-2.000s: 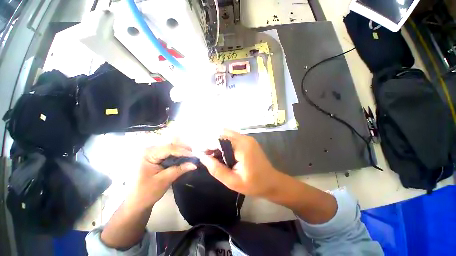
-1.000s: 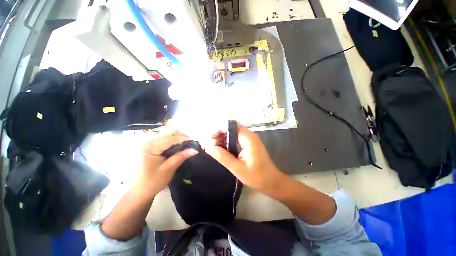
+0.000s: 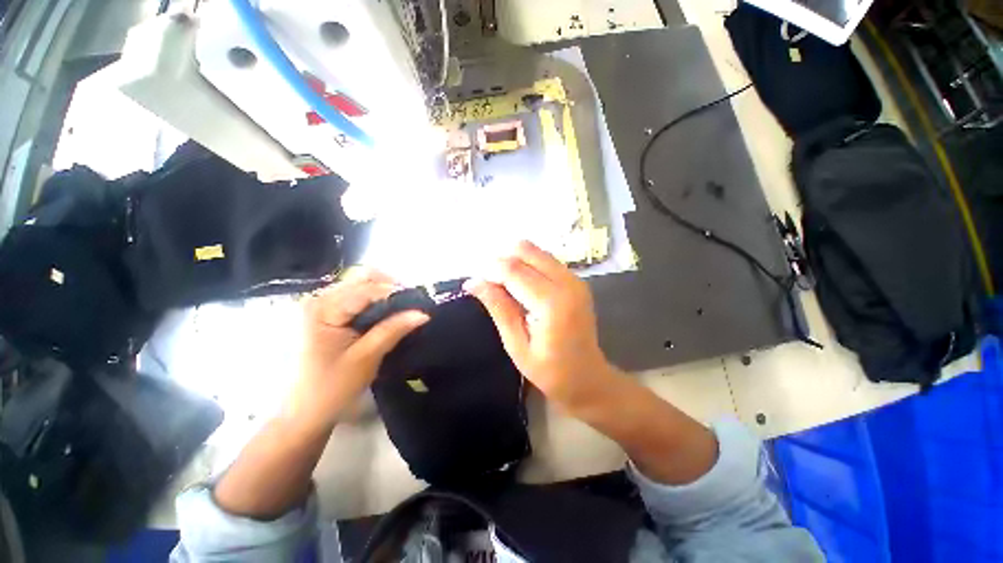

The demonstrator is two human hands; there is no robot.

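Note:
A black bag panel with a small pale-yellow tag hangs from my hands at the front edge of the work area. My left hand pinches its top left edge between thumb and fingers. My right hand pinches the top right edge, where a narrow black strip with a thin pale line shows between the fingertips. The sewing machine head stands above and left of my hands. White glare hides the needle area and washes out some fingertips.
A template plate edged with yellow tape lies beyond my right hand on a dark grey plate. Black bag pieces are heaped at left. A larger black bag, snips and a cable lie right. A blue bin is lower right.
The strip that stood upright in my right hand now lies along the panel's top edge. My hands are closer together at that edge. The whole view has shifted slightly.

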